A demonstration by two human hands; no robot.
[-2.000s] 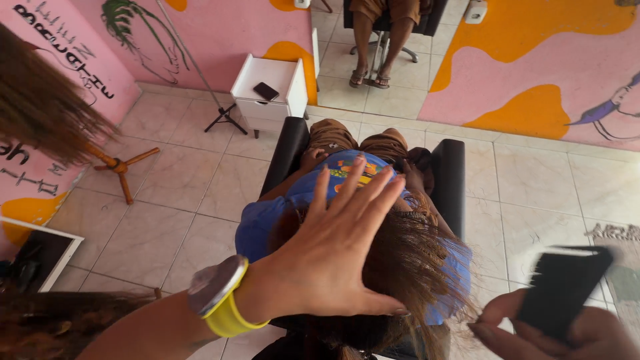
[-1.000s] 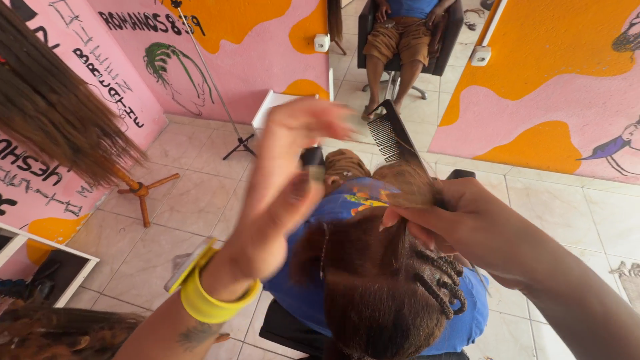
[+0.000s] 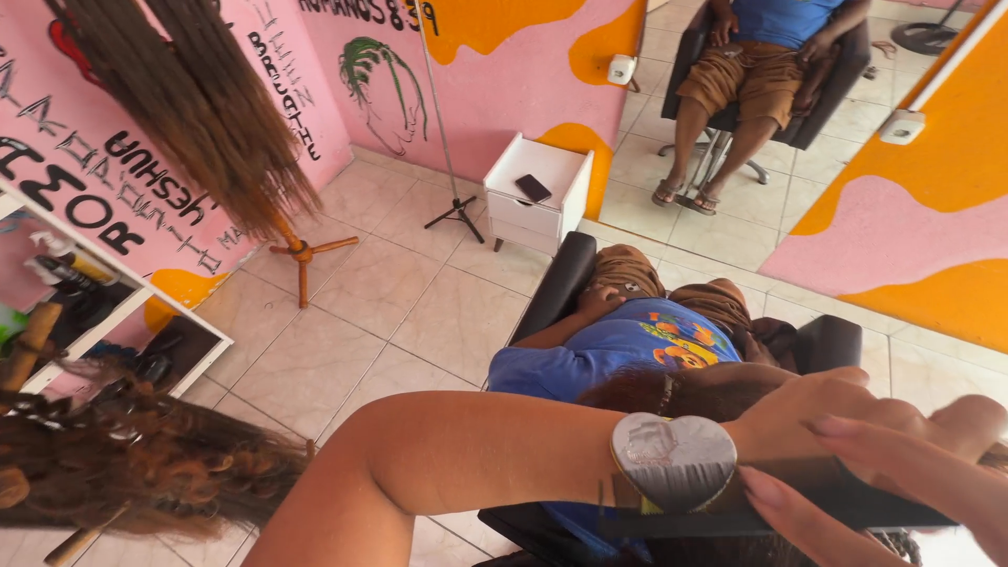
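My left forearm reaches across the person's head, and my left hand (image 3: 858, 413) is at the right with fingers bent; hair shows beside it at the frame edge, but its grip is unclear. A silver heart-shaped piece (image 3: 675, 463) sits on the left wrist, on a yellow band. My right hand (image 3: 890, 488) is at the lower right, its fingers around a blurred black comb (image 3: 709, 520) lying under the left wrist. Brown hair (image 3: 701, 390) of the seated person, with a parting in it, shows above my forearm. The person wears a blue printed shirt (image 3: 583, 354).
The person sits in a black salon chair (image 3: 568, 276) facing a mirror (image 3: 724, 126). A white cabinet (image 3: 524, 213) with a phone (image 3: 533, 187) stands ahead. Long hair extensions (image 3: 189, 102) hang at left near a wooden tripod (image 3: 302, 252). More hair (image 3: 150, 457) and a white shelf (image 3: 209, 358) are at lower left.
My left hand has moved from above the hair at centre to the right. The right hand and comb are now lower, beside my left wrist. The view has shifted.
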